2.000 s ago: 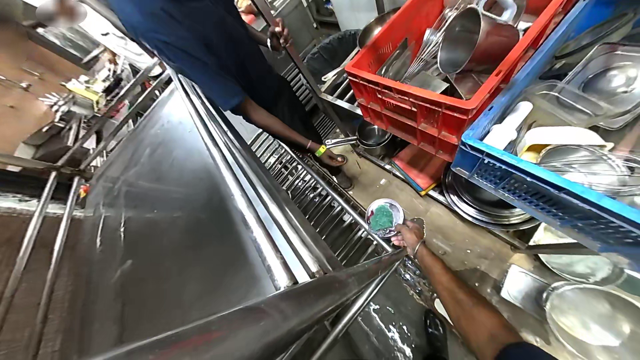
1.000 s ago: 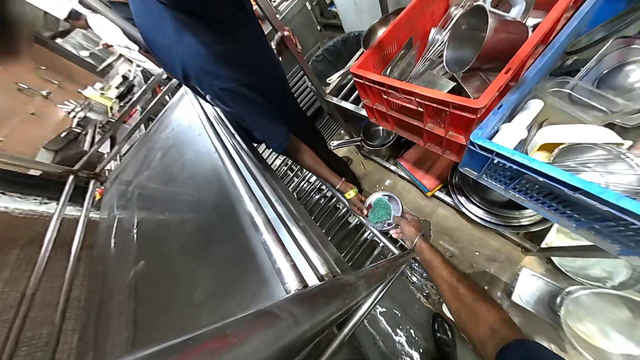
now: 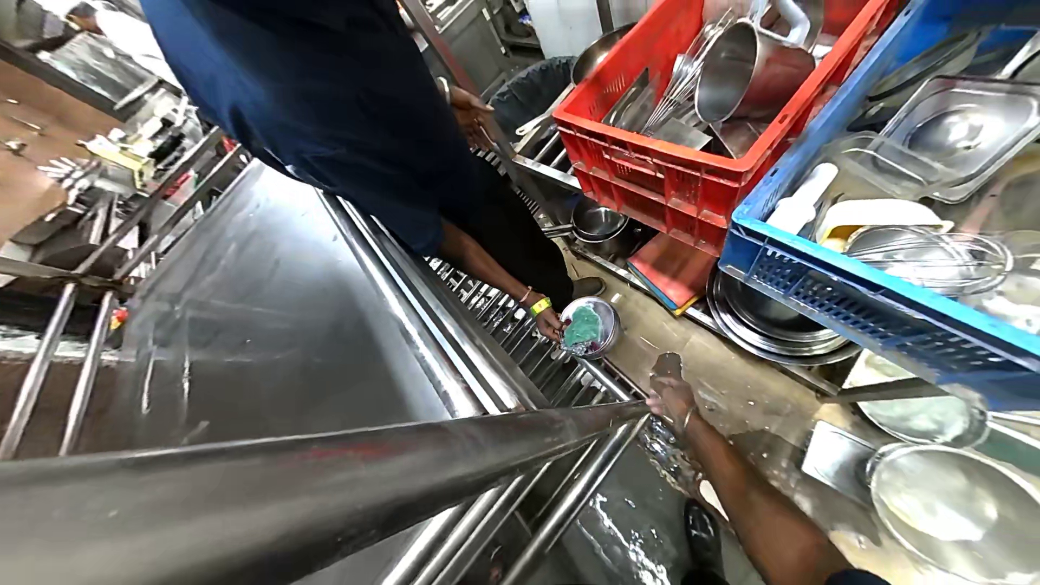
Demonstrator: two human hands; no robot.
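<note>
My right hand (image 3: 673, 396) reaches in from the lower right, beside the end of a thick metal rail (image 3: 487, 439). It looks loosely spread, with no object visible in it; whether it touches the rail is hard to tell. Just up and left of it, a co-worker's hand (image 3: 550, 325) with a yellow wristband holds a round metal bowl (image 3: 605, 329). Inside the bowl lies a green mass (image 3: 582, 327), its exact kind unclear. A gap separates my fingers from the bowl. My left hand is out of view.
A red crate (image 3: 650, 166) of whisks and metal pots and a blue crate (image 3: 886, 284) of pans and whisks stand at right. Beneath are stacked round pans (image 3: 772, 325) and trays. A steel table (image 3: 284, 325) with rails fills the left; the co-worker (image 3: 325, 106) stands behind it.
The metal bowl was in my right hand two seconds ago, and both my hand and the co-worker's were at it one second ago. Now I have let go and the co-worker holds it.
</note>
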